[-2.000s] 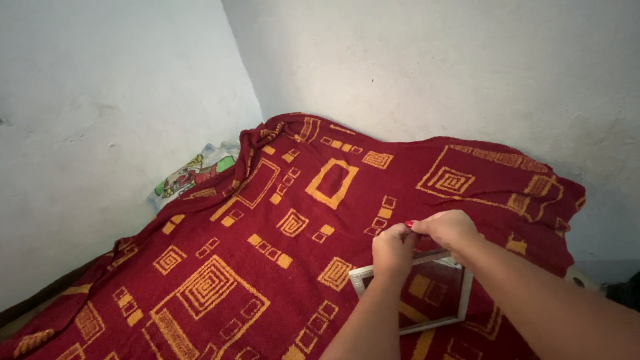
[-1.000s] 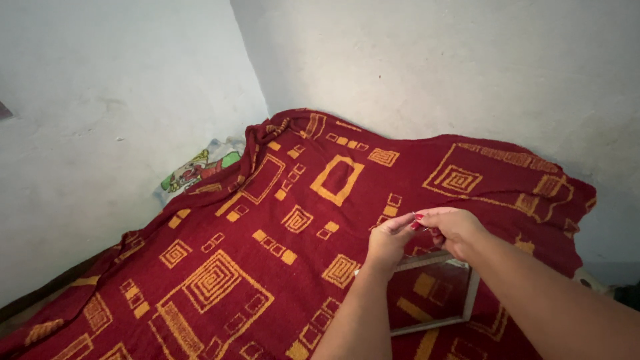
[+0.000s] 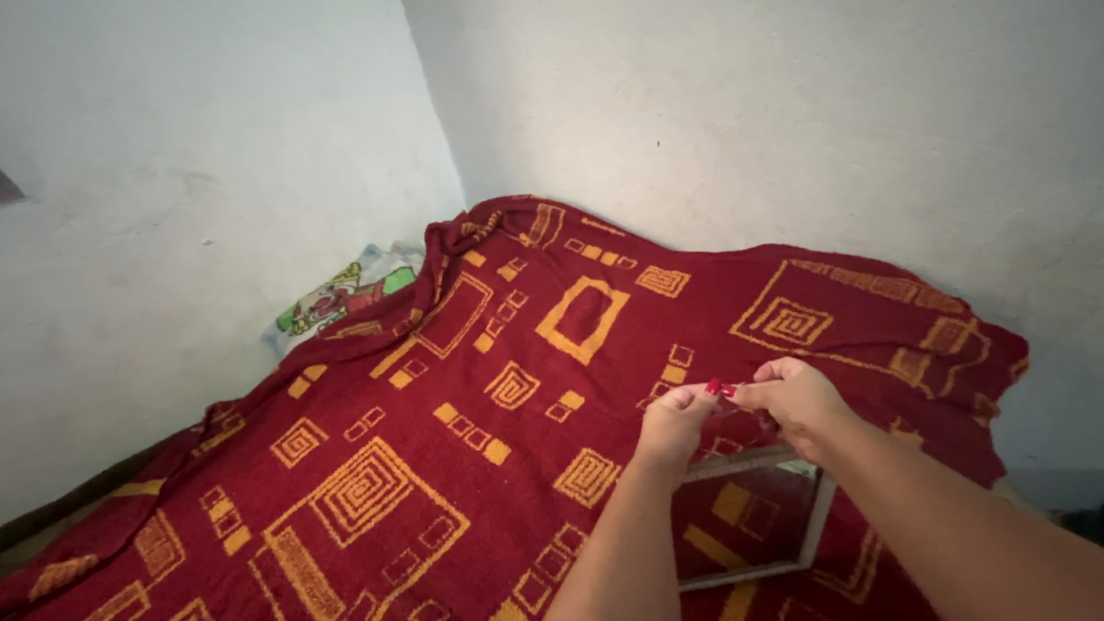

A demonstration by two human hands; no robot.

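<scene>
My left hand (image 3: 674, 429) and my right hand (image 3: 798, 405) meet at their fingertips over the right part of a red blanket (image 3: 414, 345). Thumbs and forefingers are pinched together, with red nails showing. A thin, thread-like thing seems to run between them, too fine to name. Below the hands is a rectangular pane with a light frame (image 3: 809, 526), through which the blanket's orange pattern shows. My left wrist and forearm cover its left side. Whether the pane hangs from my fingers or lies on the blanket, I cannot tell.
A pillow with a cartoon print (image 3: 332, 297) lies partly under the blanket's far left edge. Pale walls (image 3: 733, 112) meet in a corner behind the bed. Something dark (image 3: 1083, 523) is at the right edge.
Both hands stay together above the framed pane. My right fingers have shifted a little, and the grip of the fingertips looks slightly different.
</scene>
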